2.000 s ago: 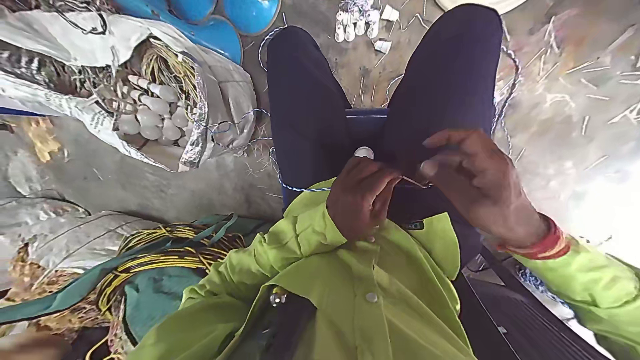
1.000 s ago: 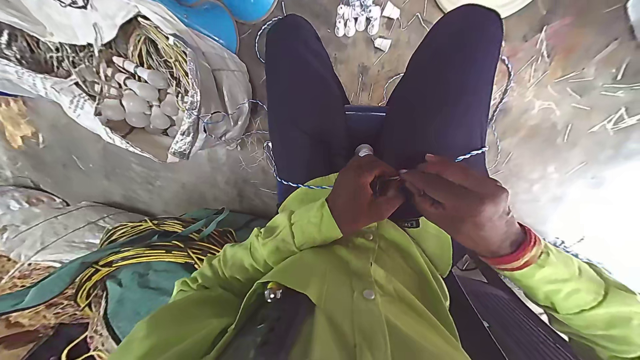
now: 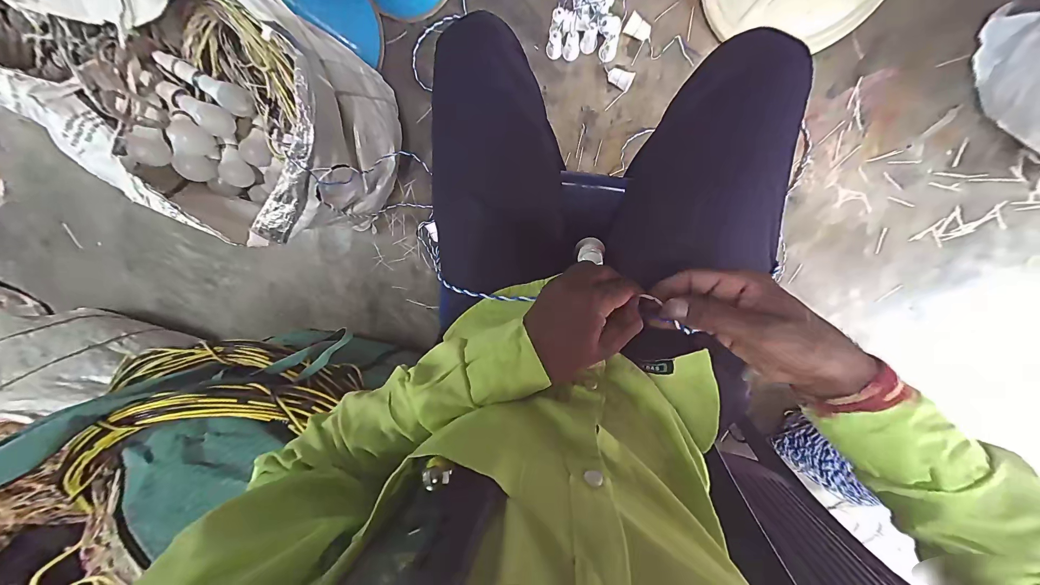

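Observation:
Between my thighs, above my lap, my left hand (image 3: 581, 321) is closed round the blue-and-white twisted wire (image 3: 479, 294), which runs in from the left. A small white round lamp holder or bulb part (image 3: 590, 250) sticks out just beyond its knuckles. My right hand (image 3: 743, 325), with a red thread band at the wrist, pinches a thin end of wire between thumb and forefinger. The fingertips of both hands nearly meet there. What lies inside my left fist is hidden.
A white woven sack (image 3: 349, 122) at upper left holds white bulbs (image 3: 193, 138) and wires. Coiled yellow-and-black wire (image 3: 219, 390) lies at lower left. Small bulbs (image 3: 571, 41) and white caps (image 3: 621, 78) are on the floor ahead. Blue-and-white wire (image 3: 821, 459) lies in a bundle at right.
Two seconds ago my right hand was raised apart from my left; one second ago it had come in beside it. Now its thumb and forefinger hold the wire close to my left fingers.

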